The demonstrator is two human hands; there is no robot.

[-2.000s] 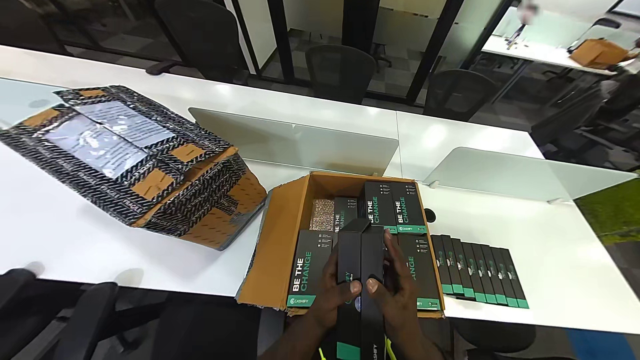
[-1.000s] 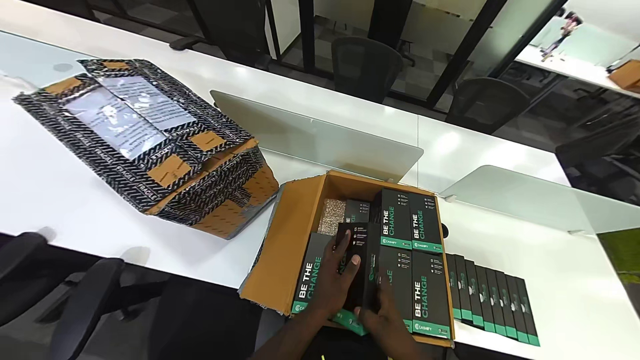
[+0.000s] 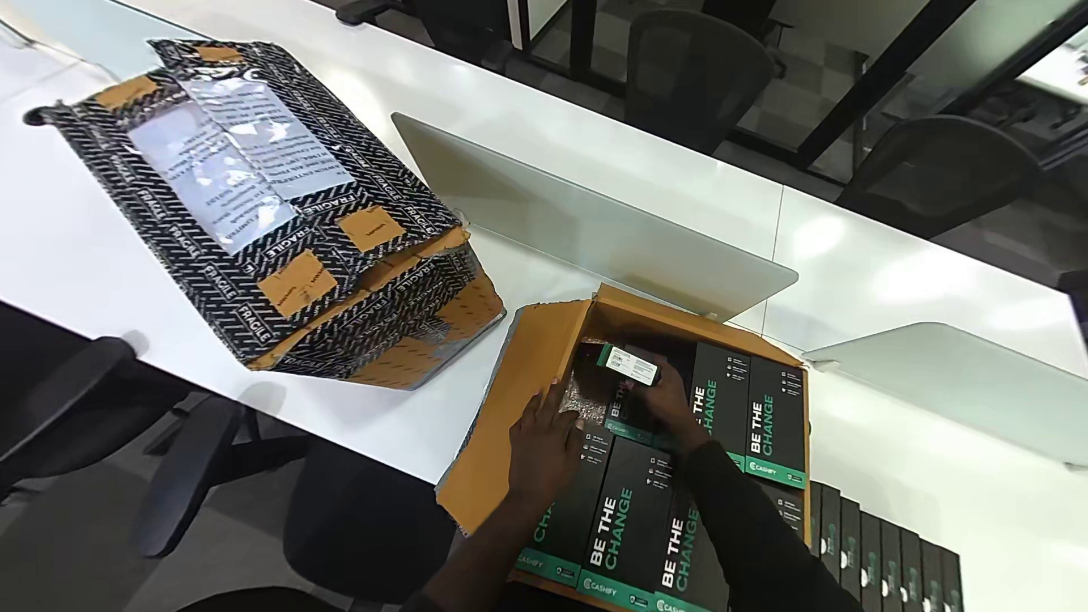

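Note:
An open cardboard carton (image 3: 510, 408) holds several black product boxes (image 3: 625, 518) with green bottom bands, packed side by side. My right hand (image 3: 667, 395) grips a small black box (image 3: 631, 365) inside the carton's far part, its labelled end facing up; the rest of that box is partly hidden. My left hand (image 3: 544, 442) lies over the carton's left part, fingers extended, near the inner edge of the flap and above a black box. Between the hands, silvery speckled packing material (image 3: 588, 387) shows at the carton's far left corner.
A large carton (image 3: 357, 280) wrapped in black fragile tape stands left on the white desk (image 3: 408, 425). Glass dividers (image 3: 595, 229) rise behind the open carton. A row of black boxes (image 3: 884, 557) stands at the right. Office chairs (image 3: 365, 501) are at the near left.
My right hand has moved to the carton's far part and holds a small box there. My left hand has moved off the black box it touched, toward the carton's left side. The view has shifted left.

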